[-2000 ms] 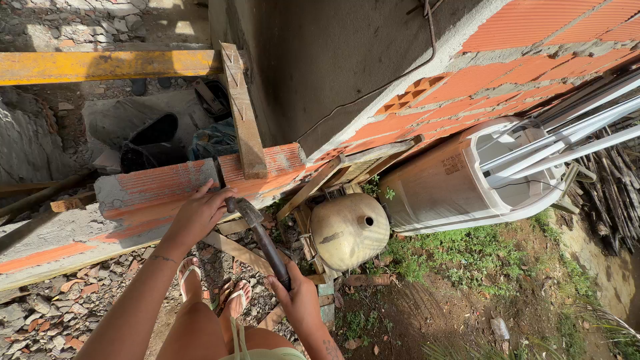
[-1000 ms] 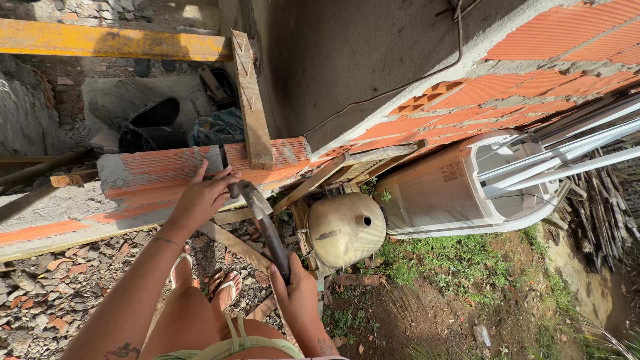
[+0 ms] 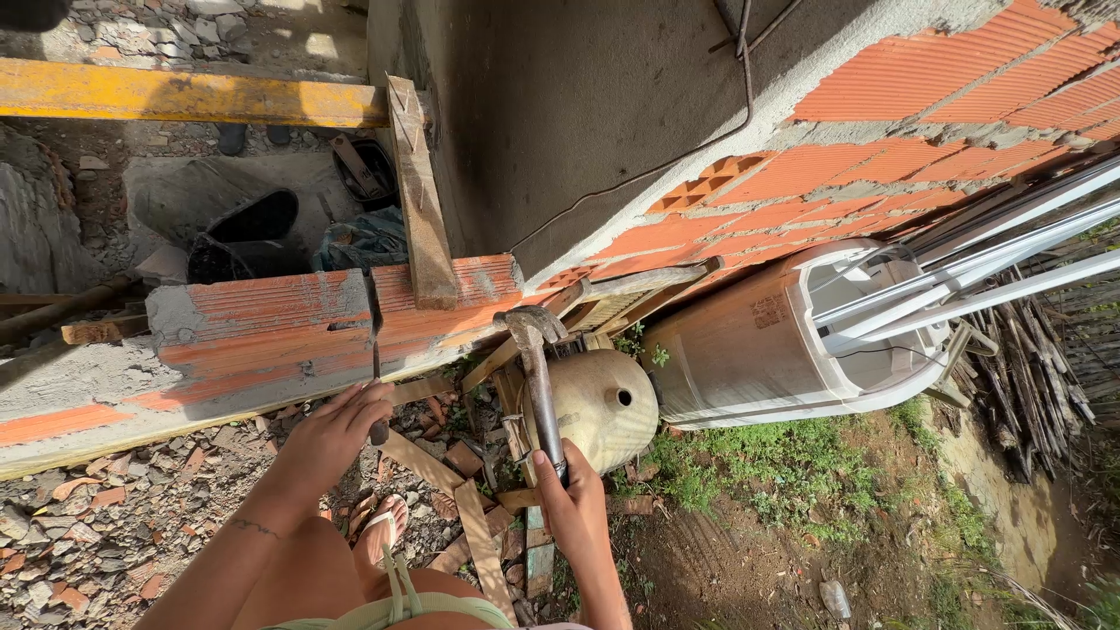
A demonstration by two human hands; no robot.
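My left hand [image 3: 346, 424] is closed around the handle of a thin metal tool [image 3: 376, 337], perhaps a chisel, whose upper part lies against the hollow clay bricks [image 3: 262, 319] of a low wall, at a dark vertical gap. My right hand [image 3: 570, 499] grips the lower handle of a claw hammer [image 3: 540, 385]. The hammer's head is up, just right of the wall's end and apart from the tool. A wooden board with nails [image 3: 420, 192] leans across the wall top between the gap and the plastered wall.
A yellow beam [image 3: 192, 94] crosses behind the wall. Black buckets [image 3: 254, 236] stand beyond it. At right are a rounded beige tank [image 3: 595, 407], a large tub [image 3: 744, 341] holding white profiles [image 3: 989, 284], and the brick house wall [image 3: 875, 166]. Rubble [image 3: 96, 525] and loose planks [image 3: 477, 542] surround my feet.
The hammer head has moved away from the wall gap, toward the right. My left hand, earlier up at the bricks, is now lower, with the thin tool showing above it.
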